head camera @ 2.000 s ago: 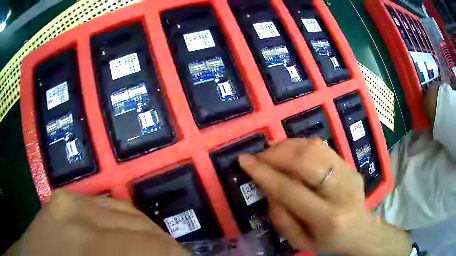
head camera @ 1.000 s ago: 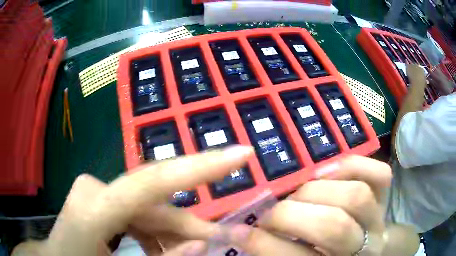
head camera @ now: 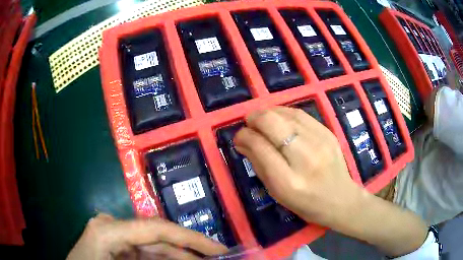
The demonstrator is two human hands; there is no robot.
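Note:
A red foam tray [head camera: 112,96] holds black phone bodies in two rows, with white labels and blue board areas showing. My right hand [head camera: 299,167] lies over the near row. Its bunched fingertips touch the top end of the second phone body from the left [head camera: 264,218]; whether they hold a small pad is hidden. My left hand [head camera: 147,238] is low at the bottom edge, partly cut off, over the lower end of the nearest-left phone body [head camera: 175,167]. A clear film [head camera: 241,252] shows at its fingertips, mostly out of the picture.
A yellow dotted sheet [head camera: 76,61] lies behind the tray, another [head camera: 398,91] at its right. Thin orange prongs [head camera: 38,122] lie on the green mat at left. Stacked red foam [head camera: 10,152] stands at the left edge. Another tray [head camera: 403,45] and a person's pale sleeve [head camera: 449,119] are at right.
Since one second ago, my hands have parted. The right has moved from the film to the second near-row phone; the left has dropped lower with the film. The view is closer to the tray.

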